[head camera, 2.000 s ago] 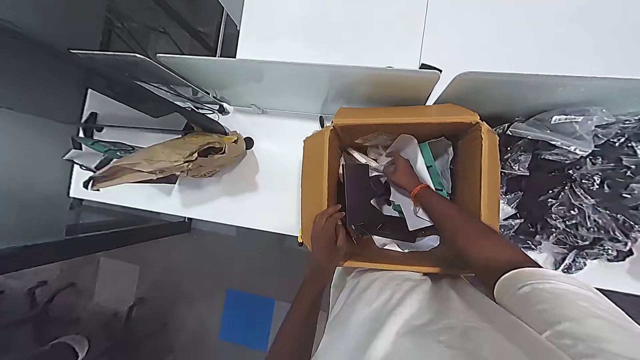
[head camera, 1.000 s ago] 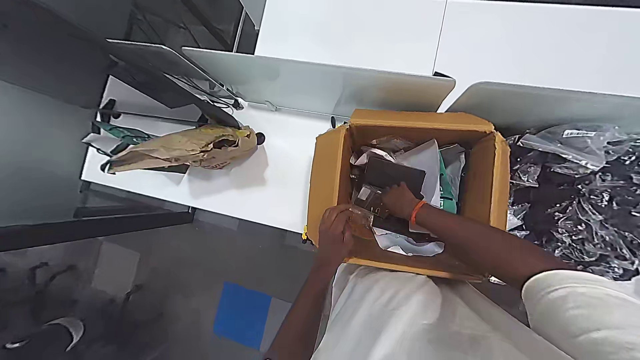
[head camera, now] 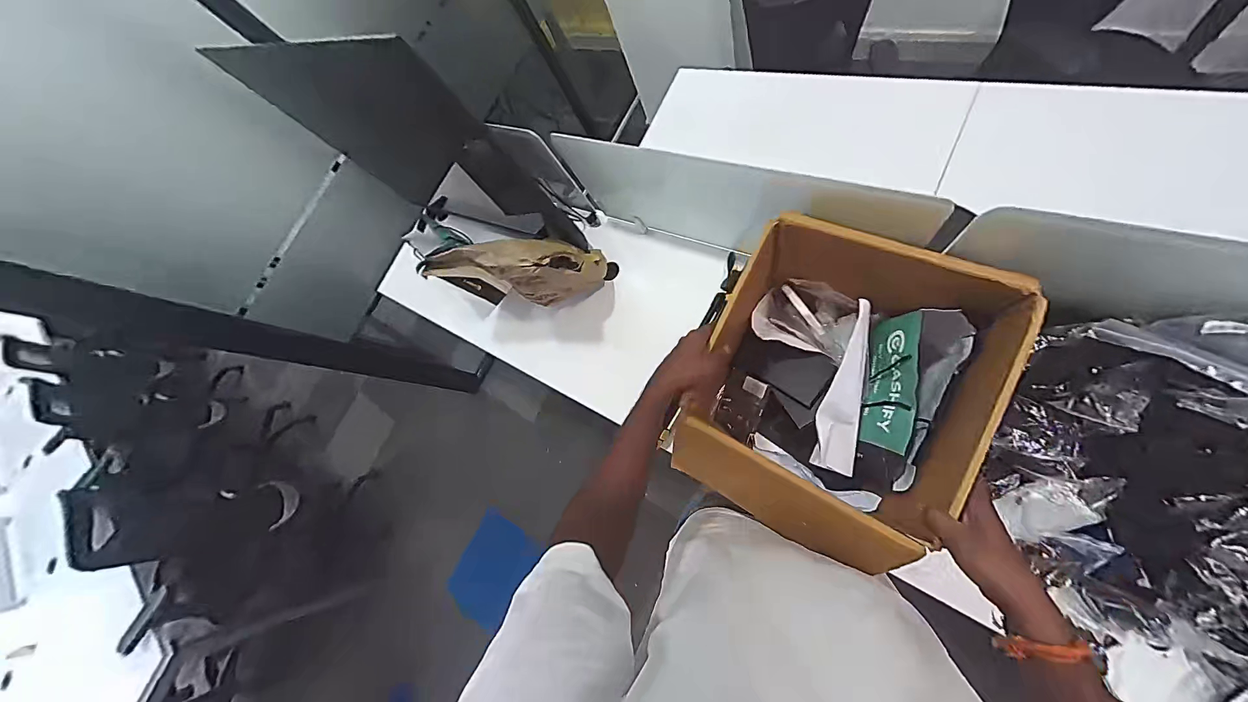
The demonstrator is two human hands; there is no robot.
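Note:
An open cardboard box [head camera: 780,487] is held between my two hands at the desk's front edge, tilted in view. My left hand [head camera: 694,369] grips its left wall. My right hand [head camera: 965,536], with an orange band on the wrist, grips the near right corner. Inside lie a green printed packet [head camera: 889,390], a white paper sheet [head camera: 840,409], dark flat pieces [head camera: 792,370], a clear plastic bag [head camera: 814,312] and a small clear packet [head camera: 743,402]. The fingers beneath or behind the walls are partly hidden.
A crumpled brown paper bag [head camera: 536,268] lies on the white desk [head camera: 643,322], near a monitor [head camera: 522,180]. Many plastic-wrapped dark items [head camera: 1150,448] cover the right side. A low divider [head camera: 721,190] runs behind the box. Office chairs [head camera: 214,487] stand at lower left.
My right hand has left the box's contents and now holds its near right corner. My left hand has moved onto the left wall. The box has turned, and the view has swung to the left.

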